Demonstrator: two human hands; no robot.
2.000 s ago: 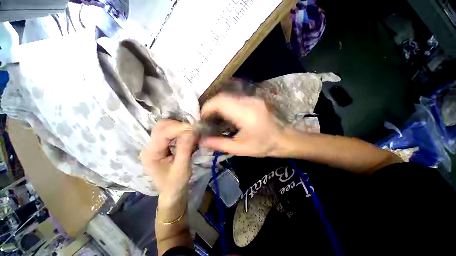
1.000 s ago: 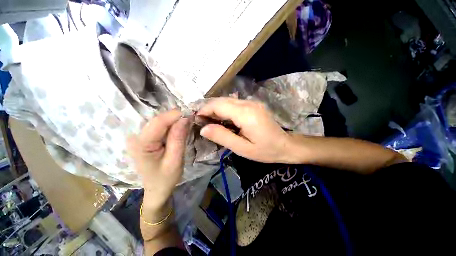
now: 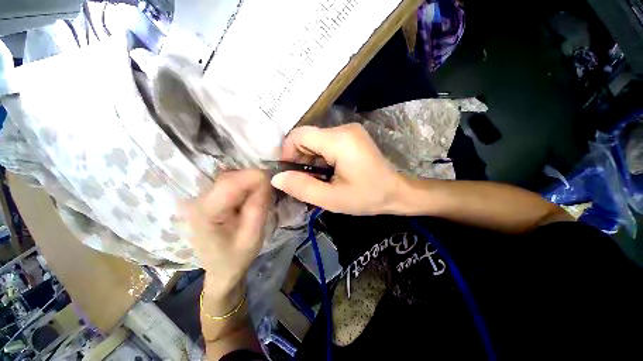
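Observation:
The garment body [image 3: 106, 155], thin off-white cloth with grey-beige blotches, is bunched on the left and drapes over the table edge. My left hand [image 3: 233, 218], slightly blurred, pinches the edge of the cloth near the table's corner. My right hand [image 3: 345, 173] holds a small dark tool [image 3: 307, 168], its thin tip pointing at my left fingertips. Which tool it is cannot be told. A browner blotched cloth piece [image 3: 416, 130] hangs beyond my right hand, below the table edge.
The white table top [image 3: 303, 56] with a printed ruler and wooden edge lies ahead. A brown board [image 3: 63, 247] is at left. A purple checked cloth [image 3: 438, 35] hangs at the table's right. Blue bags and clear plastic [image 3: 599, 183] lie at far right.
The small dark tool now shows between my right fingers, where a second ago they met the cloth with no tool visible. My hands stay close together at nearly the same place.

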